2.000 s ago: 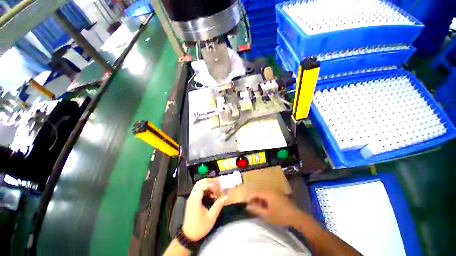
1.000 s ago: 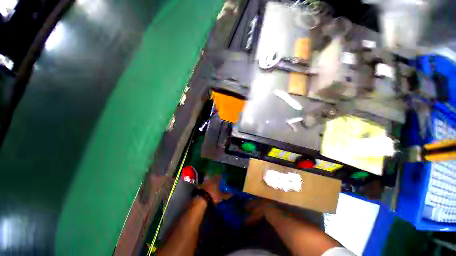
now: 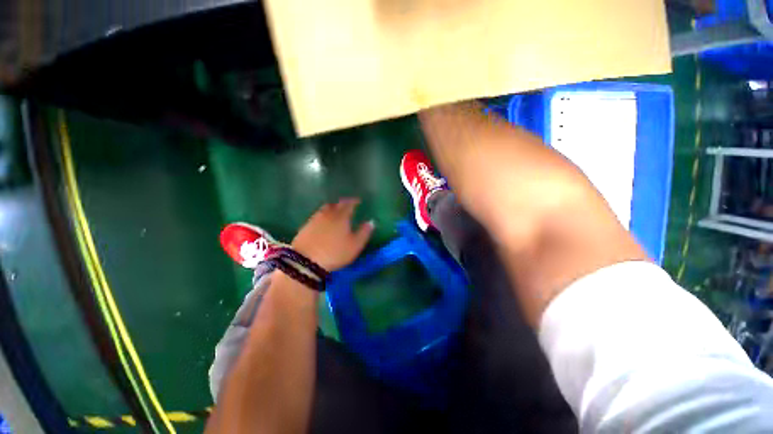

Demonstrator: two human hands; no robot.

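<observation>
The tan cardboard pad point(image 3: 508, 51) fills the top middle of the view. The blue stool point(image 3: 453, 292), with a square hole in its seat, is between my legs. My left hand point(image 3: 335, 233) is beside the stool's upper left corner, fingers apart, blurred and holding nothing I can see. My right forearm reaches up to the pad's lower edge; the hand itself is hidden by the pad, so its grip does not show.
A blue tray point(image 3: 653, 169) with a white sheet-like surface point(image 3: 593, 148) is right of the pad. Red shoes point(image 3: 246, 246) stand on the green floor. Yellow floor lines run at left and right. A pale metal frame point(image 3: 746, 153) is at far right.
The view has tilted down to the floor and stool. The fixture and buttons have left view. My left hand is now apart from my right; my right arm now reaches up to the pad.
</observation>
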